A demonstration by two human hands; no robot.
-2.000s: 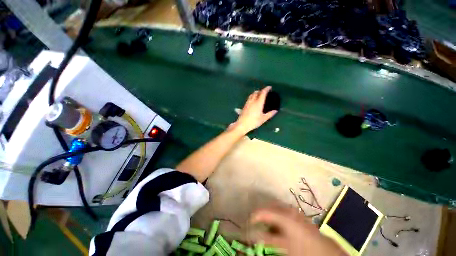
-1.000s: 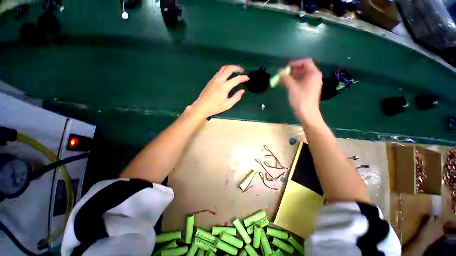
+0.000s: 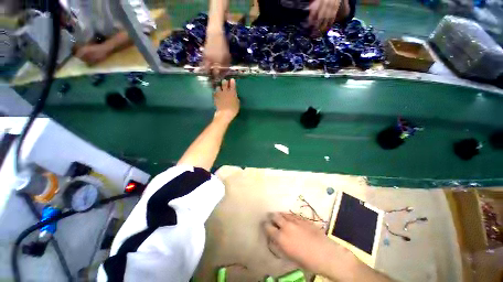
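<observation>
My left hand (image 3: 226,99) reaches over the far side of the green belt, fingers pointing away, close to another person's hand; what lies under its fingers is hidden. My right hand (image 3: 289,237) is low over the tan cardboard work sheet (image 3: 248,190), fingers curled; I cannot tell whether it holds anything. Wired contact leads (image 3: 311,208) lie just beyond it, partly covered. Green battery cells (image 3: 291,276) show at the bottom edge. A black housing (image 3: 311,118) stands on the belt, right of my left hand. A foam pad sheet with a black square (image 3: 356,223) lies right of my right hand.
More black housings (image 3: 390,137) sit on the green belt (image 3: 265,132), with a small white piece (image 3: 282,148). Dark wired parts (image 3: 276,47) are heaped across it, near other people's hands. A control box with pressure gauge (image 3: 83,196) stands left. A parts box (image 3: 460,220) stands right.
My left hand has moved from beside a housing to the belt's far side. My right hand has come back from the belt to the cardboard; the green cell it held is not visible in it.
</observation>
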